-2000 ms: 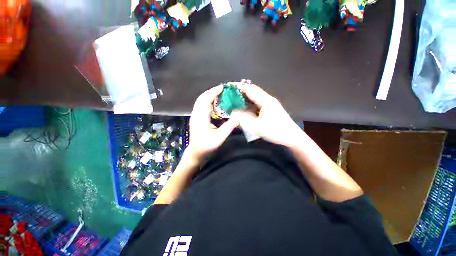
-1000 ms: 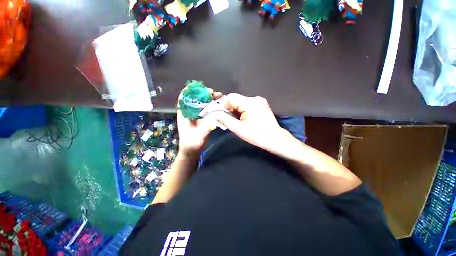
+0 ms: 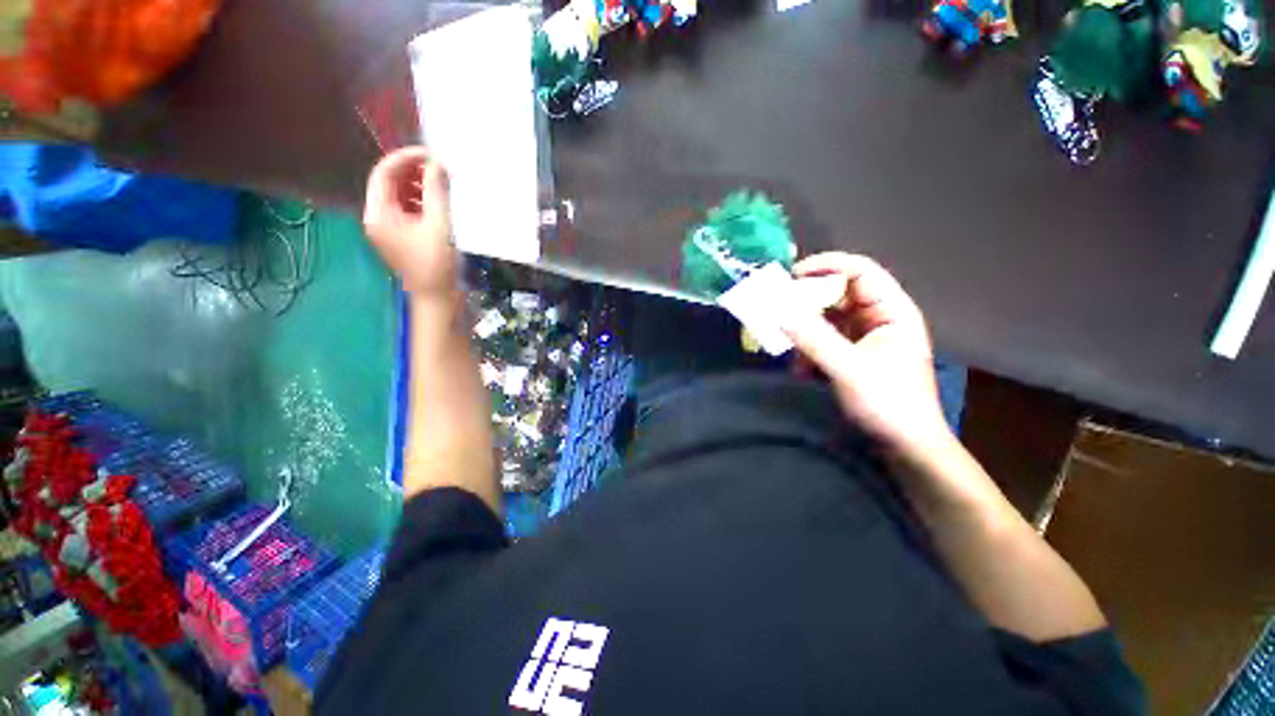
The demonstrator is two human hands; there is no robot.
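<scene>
A plush doll keychain (image 3: 741,238) with shaggy green hair is near the table's front edge, with a silver chain across the hair and a white tag (image 3: 764,304) over its lower part. My right hand (image 3: 860,336) pinches the tag and doll at their right side. My left hand (image 3: 411,213) is at the left edge of the stack of empty poly bags (image 3: 483,133), fingers curled at the bag margin; whether it grips a bag cannot be told.
Loose dolls (image 3: 1105,56) lie at the far side of the table (image 3: 839,154). A white strip (image 3: 1249,280) is at right. Below the edge are a blue crate of bagged dolls (image 3: 520,378) and a cardboard box (image 3: 1168,546). An orange object (image 3: 119,49) is at upper left.
My left hand has let go of the doll and moved left to the bag stack. My right hand still holds the doll and tag. The view has turned towards the left.
</scene>
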